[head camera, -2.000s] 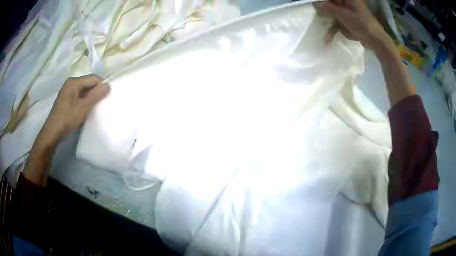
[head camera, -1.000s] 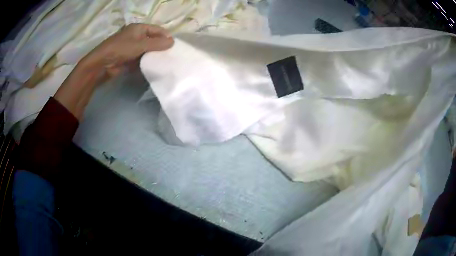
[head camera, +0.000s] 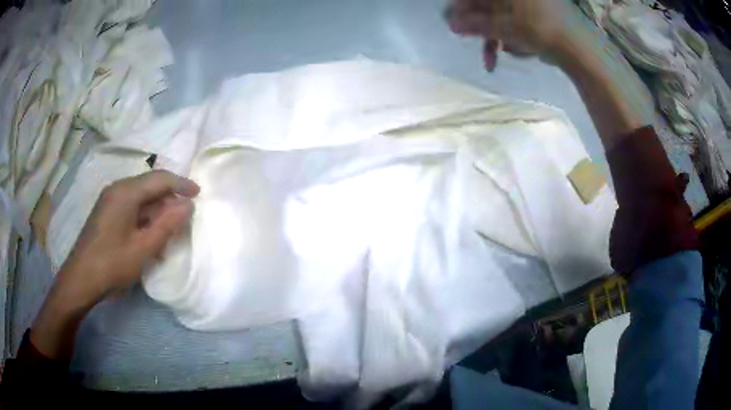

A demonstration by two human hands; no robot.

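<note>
An off-white garment [head camera: 337, 104] lies loosely folded on the grey-blue table, overexposed at its middle, with its lower part hanging over the near edge. A small tan square [head camera: 587, 181] shows on its right part. My left hand [head camera: 132, 232] is at the garment's left edge, thumb and fingertips close together; whether they pinch cloth cannot be told. My right hand [head camera: 505, 28] is raised off the garment, beyond it at the upper right, cut by the top edge and blurred; whether it holds anything is unclear.
A pile of crumpled cream cloth [head camera: 48, 96] lies at the left. A second whitish and grey pile [head camera: 669, 72] is at the far right. The table [head camera: 264, 32] has a rounded near edge. Yellow wire [head camera: 609, 298] and a white item [head camera: 607, 352] show below it at the lower right.
The garment came down from being held spread and now lies folded on the table. The dark label is no longer visible on top. My right hand is back in view, away from the cloth.
</note>
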